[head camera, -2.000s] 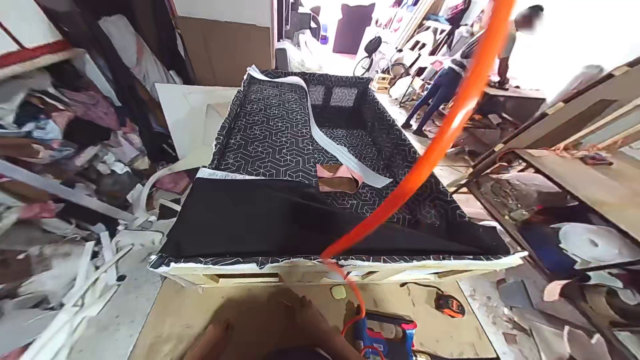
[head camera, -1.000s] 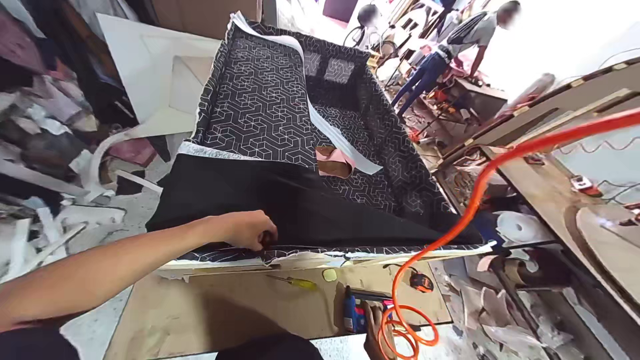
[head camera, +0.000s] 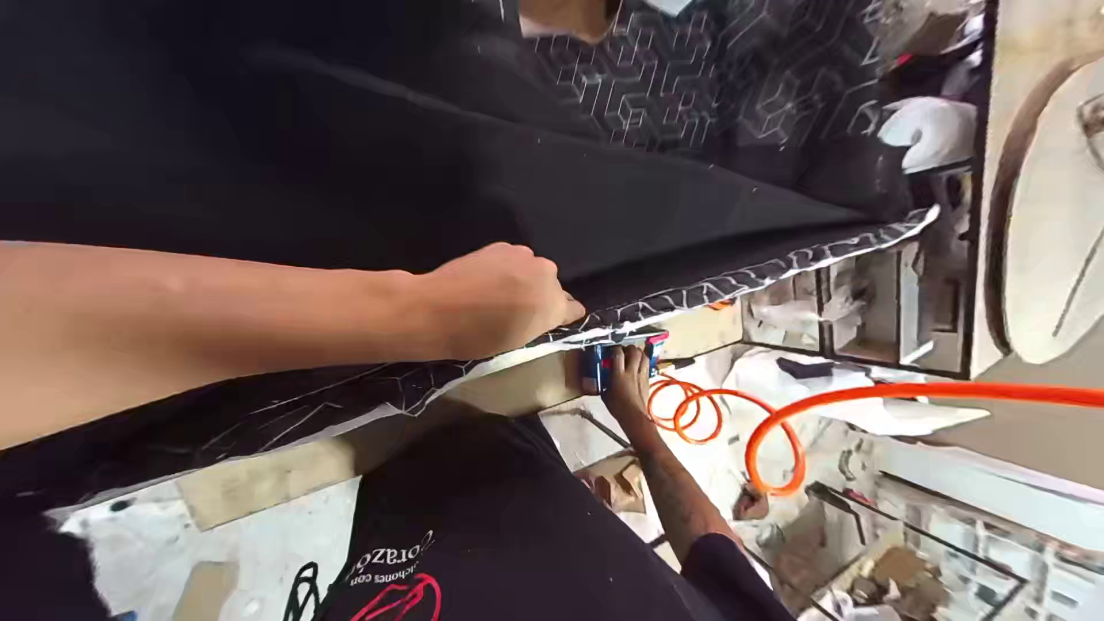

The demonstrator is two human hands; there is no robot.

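My left hand (head camera: 509, 293) is closed at the near edge of the frame, its fingers pinching black fabric (head camera: 362, 155) against the patterned border (head camera: 716, 289) with its white edging. The plain black fabric lies over a black covering with a white geometric pattern (head camera: 638, 86). Lower and further right, below the frame's edge, my right hand (head camera: 628, 371) has its fingers over a blue and red object (head camera: 600, 369); whether it grips that object cannot be told. A coiled orange air hose (head camera: 776, 448) runs from near that hand to the right edge.
A thin board (head camera: 526, 384) lies beneath the frame's near side. To the right stand a bench with a rounded pale panel (head camera: 1056, 224) and dark-framed shelving (head camera: 871, 302). White sheet material (head camera: 776, 388) and scraps lie on the floor.
The view has come much closer to the frame's near edge. My left hand has shifted along that edge to the right. My right hand was lower, beside the hose coil, a second ago.
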